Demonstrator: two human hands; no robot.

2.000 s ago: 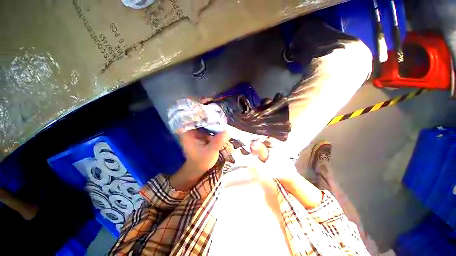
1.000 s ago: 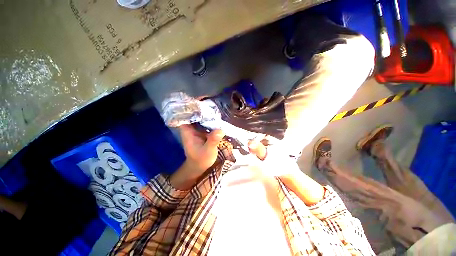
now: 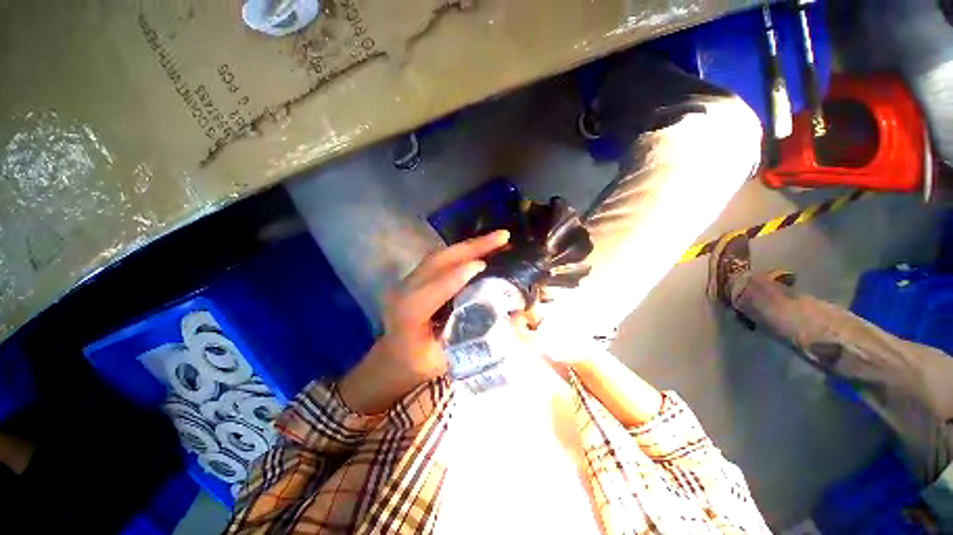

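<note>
A unit with a shiny clear-and-white head is held over my lap. Its dark centre faces up, and a fanned black bundle extends from it to the upper right. My left hand is bare and grips the unit from the left, with its fingers stretched over the black part. My right hand holds the unit from the right; it is partly washed out by glare and its fingers are mostly hidden.
A blue bin of white rings stands at left. A white dish sits on the taped cardboard bench. A red stool and floor tape are at right. A person's legs are at right.
The clear head has turned from the left side down toward my body. My left fingers now stretch over the unit. The black bundle is more fanned. The person's legs at right have shifted left.
</note>
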